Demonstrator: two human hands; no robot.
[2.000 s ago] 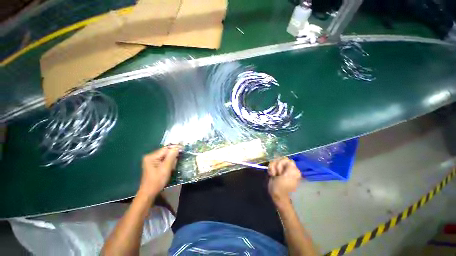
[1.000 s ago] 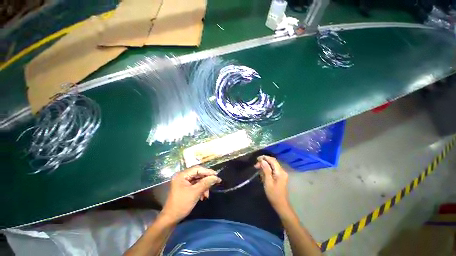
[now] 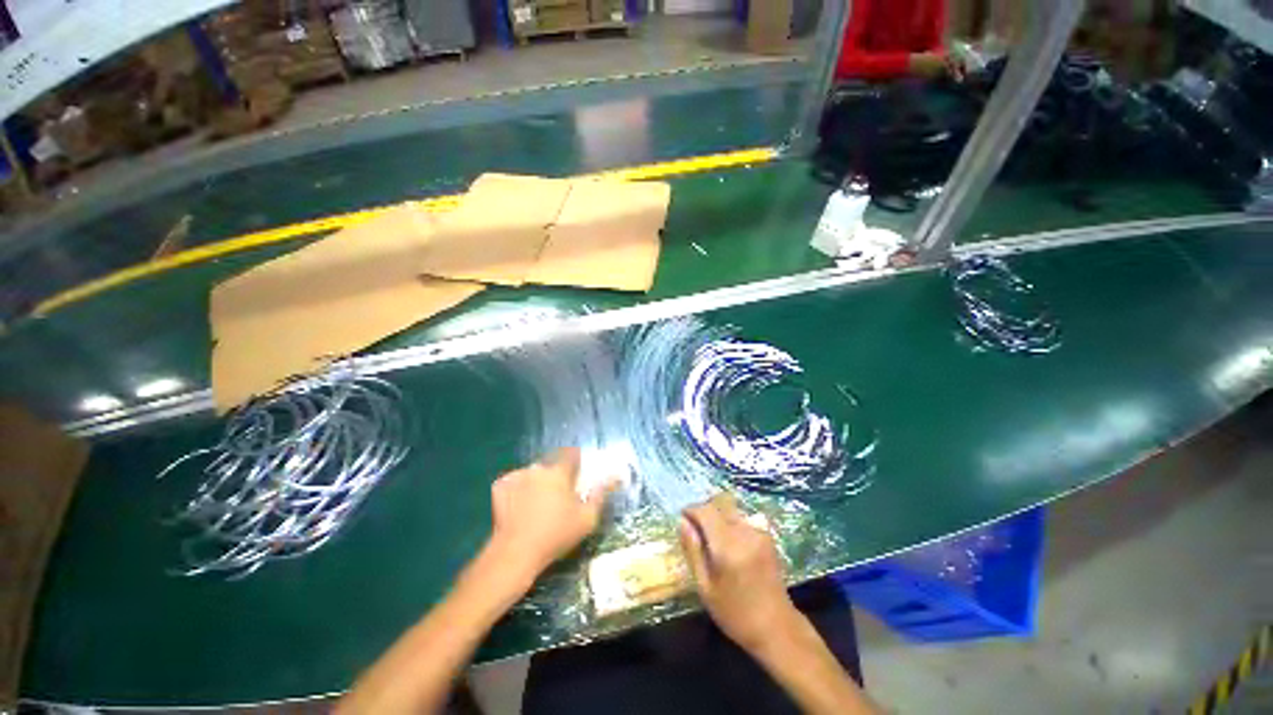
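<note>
My left hand is over the near end of the clear tubing bundle; its fingers are curled, and what they hold is hidden. My right hand is at the right part of the yellow-cream block, fingers closed together; a small dark piece seems to show at the fingertips, too blurred to tell. A C-shaped coil of dark-purple and white lengths lies right of the clear bundle. Loose silver-grey loops lie at the left.
Cardboard sheets lie behind the table rail. A white bottle stands by the metal post. A small dark-silver bundle lies far right. A blue bin is below the edge. A person in red is beyond the table.
The view has tilted up, showing more background. Both hands have moved from over the lap onto the table. The strand that was bowed between them no longer shows.
</note>
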